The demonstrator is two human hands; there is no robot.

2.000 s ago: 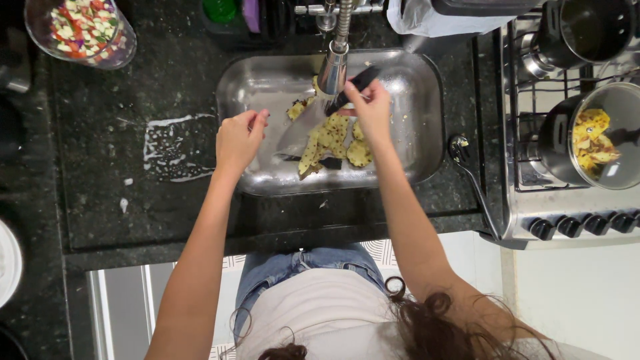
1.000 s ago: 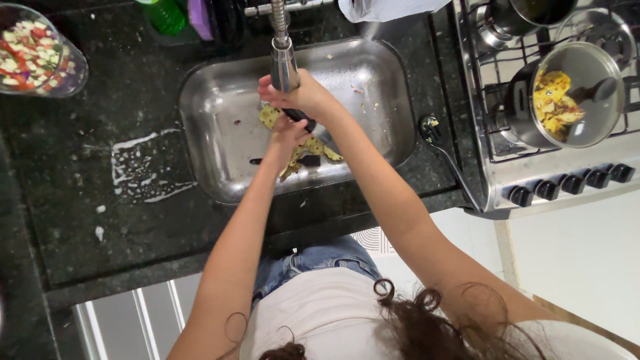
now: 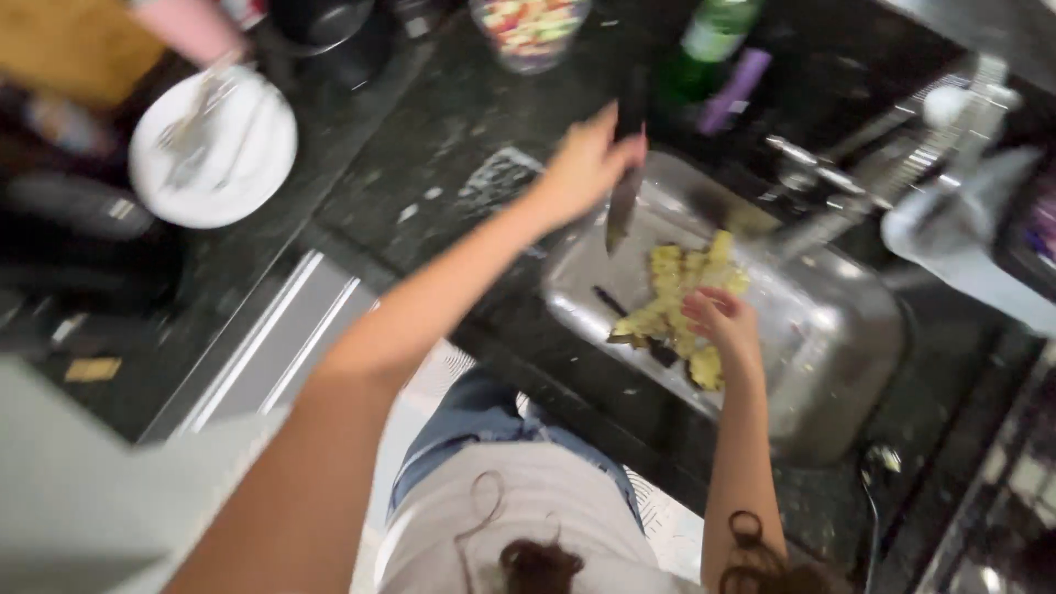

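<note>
My left hand (image 3: 590, 161) holds a kitchen knife (image 3: 624, 210) near the sink's upper left corner; the blade points down over the basin and the dark handle rises above my fingers. In the stainless steel sink (image 3: 825, 388) lie yellow-green fruit peels (image 3: 672, 285), seemingly pineapple, with dark bits and a dark utensil (image 3: 610, 301) among them. My right hand (image 3: 719, 318) is over the peels, fingers partly curled; blur hides whether it grips any. The chrome faucet (image 3: 850, 206) reaches over the basin's back edge.
Left of the sink the black stone counter (image 3: 371, 214) bears wet spots. A clear bowl of chopped food (image 3: 532, 29), a green bottle (image 3: 718, 41) and a purple object (image 3: 734, 91) stand behind. A white plate with cutlery (image 3: 213, 148) lies far left, a metal spoon (image 3: 874, 503) at right.
The view has swung strongly to the left. My left hand has moved from the sink to its upper left corner with the knife. My right hand has left the faucet and is over the peels.
</note>
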